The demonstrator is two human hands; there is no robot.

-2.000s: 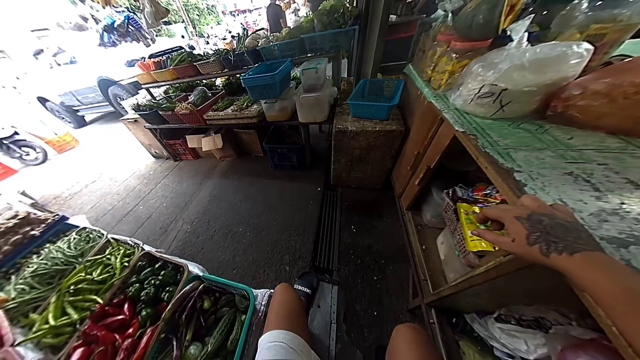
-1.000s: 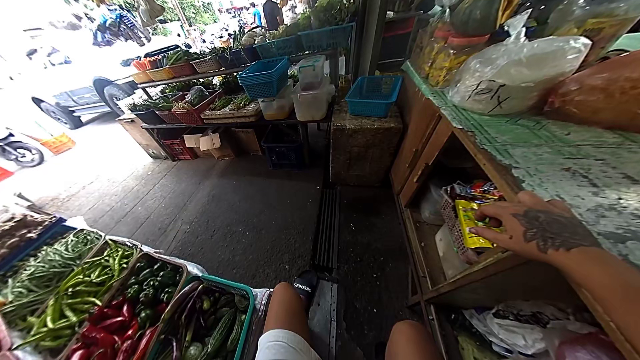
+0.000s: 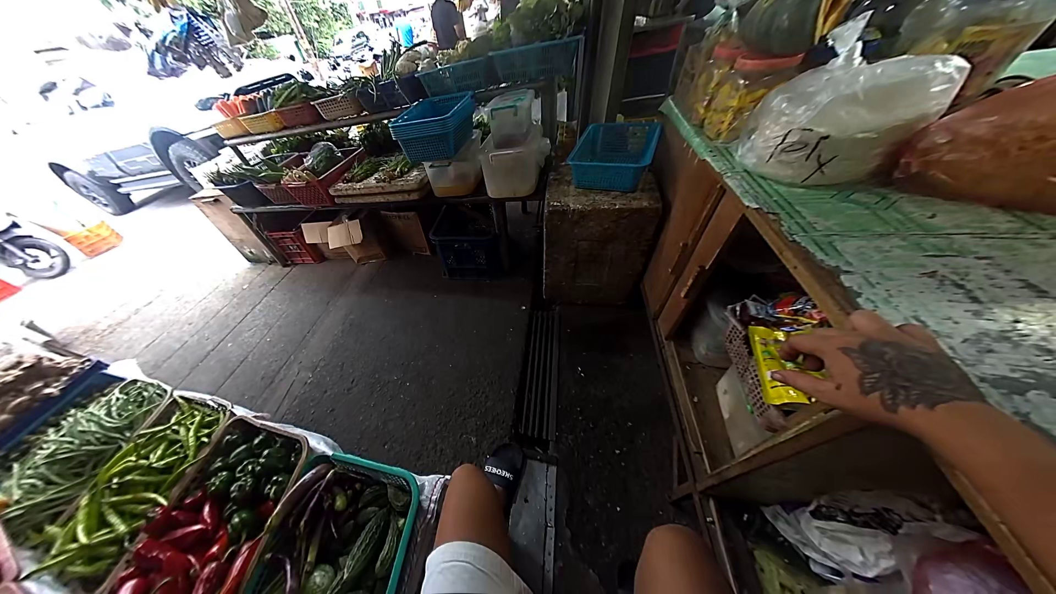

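My right hand (image 3: pixel 866 367) reaches in from the right edge to the open shelf of a wooden cabinet (image 3: pixel 701 474). Its thumb and fingers pinch a yellow plastic packet (image 3: pixel 769 367). The packet lies against a pinkish perforated basket (image 3: pixel 747 388) that holds several colourful packets. A whitish plastic container (image 3: pixel 736 411) stands beside the basket, partly hidden. My left hand is not in view.
Baskets of green chillies (image 3: pixel 124 487), red peppers (image 3: pixel 181 540) and gourds (image 3: pixel 371 536) stand lower left. A floor grate (image 3: pixel 540 375) runs ahead. The worn green counter (image 3: pixel 924 256) bears filled plastic bags (image 3: pixel 850 124). A blue basket (image 3: pixel 615 161) sits on a block.
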